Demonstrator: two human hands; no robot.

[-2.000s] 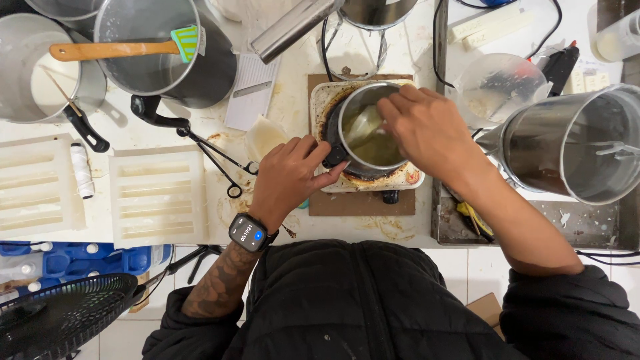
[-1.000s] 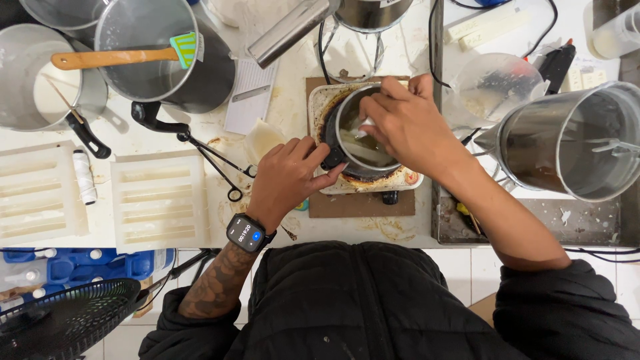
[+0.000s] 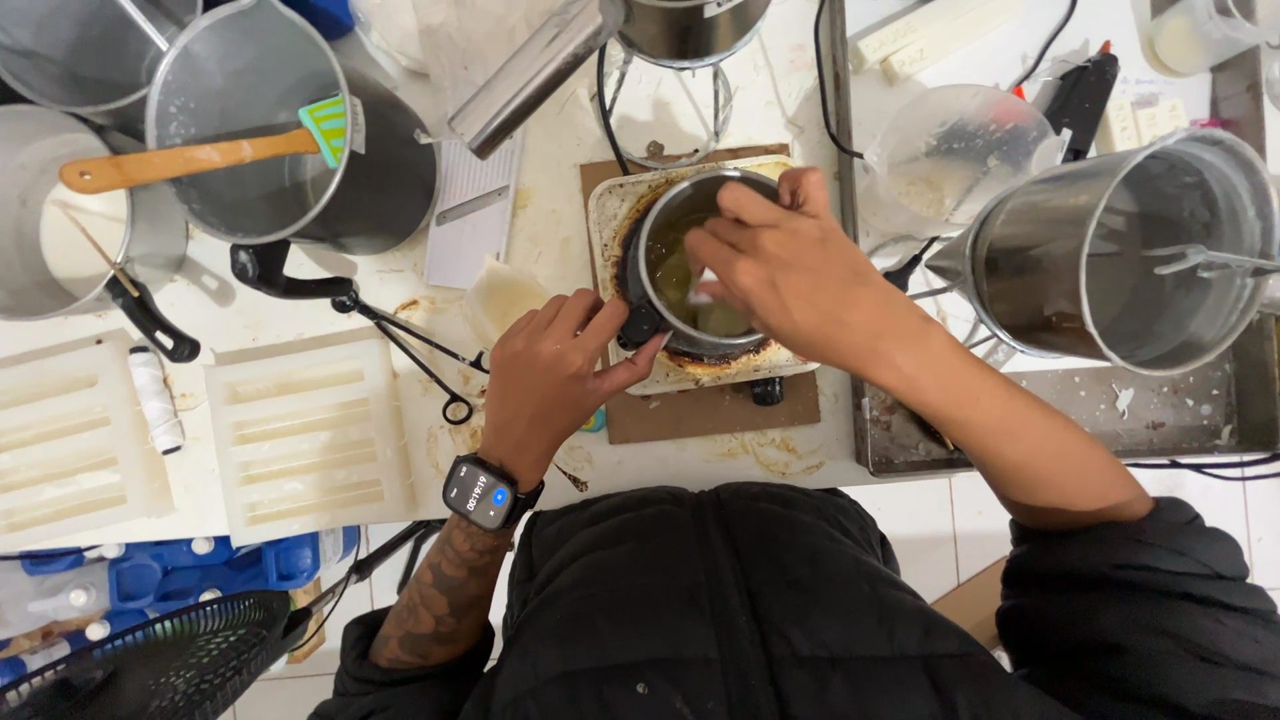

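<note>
A metal pot [image 3: 655, 215] with yellowish liquid stands on a stained electric hot plate [image 3: 610, 205], which rests on a brown board [image 3: 640, 425]. My left hand [image 3: 555, 375] grips the pot's black handle [image 3: 640, 322] at its lower left. Over the pot's opening, my right hand [image 3: 755, 260] has its fingers bent down around a small whitish piece, blurred and partly hidden; what it is I cannot tell. A pale block [image 3: 720, 320] lies in the liquid near the pot's lower rim. A translucent off-white piece [image 3: 500, 300] lies left of the hot plate.
White molds [image 3: 305, 435], a thread spool [image 3: 157, 400] and large pots [image 3: 390, 170] are on the left, a brush with a wooden handle [image 3: 190, 162] across one. Wire tongs [image 3: 420, 350] lie near my left wrist. On the right, a metal pitcher [image 3: 1040, 250] stands over a tray [image 3: 900, 440].
My right hand has shifted about within and over the pot's opening, its fingers now lower and toward the middle. My left hand has stayed at the pot's handle.
</note>
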